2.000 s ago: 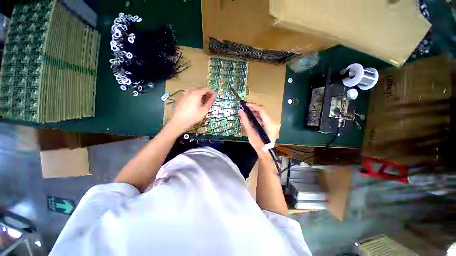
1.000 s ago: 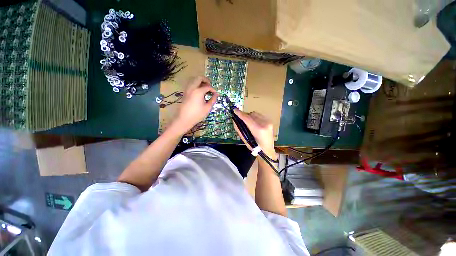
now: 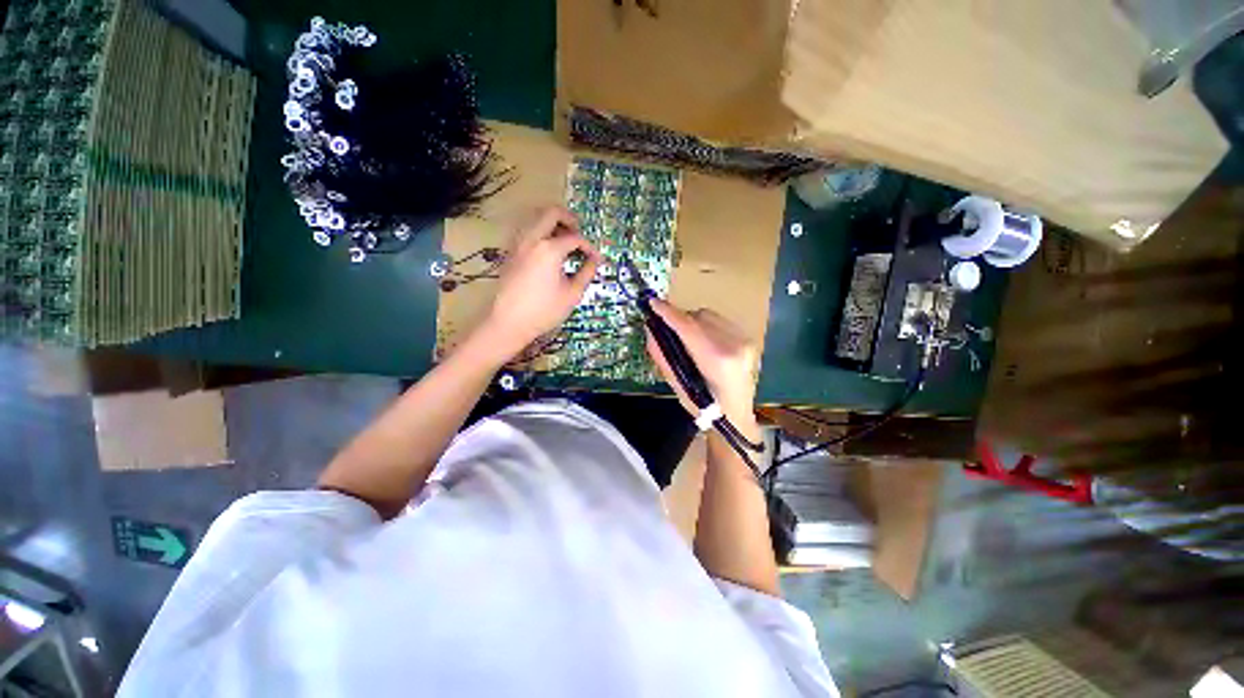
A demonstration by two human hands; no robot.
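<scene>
My right hand [image 3: 712,357] grips the black soldering iron [image 3: 671,346], its tip pointing up-left over the middle of the PCB panel [image 3: 622,205]. My left hand [image 3: 544,280] is over the panel's left edge, fingers pinched on a small leaded component [image 3: 574,261] with a round silvery end. The iron's tip is close to the left fingertips; whether it touches the board cannot be told. The green-and-white panel lies flat on the cardboard mat [image 3: 726,239]. Dark lead wires [image 3: 543,352] fan from the panel's lower left edge, partly hidden by my left hand.
A component pile [image 3: 396,137] and stacked PCB panels [image 3: 164,205] are on the left. A cardboard box [image 3: 669,62] is behind the panel. The dark soldering station [image 3: 887,293] and solder spool [image 3: 1007,235] are on the right. The iron's cord [image 3: 846,439] runs to the station.
My left hand has moved up and shows a round component at its fingertips. The iron's tip has moved left towards it. Two leaded components now show on the mat left of that hand.
</scene>
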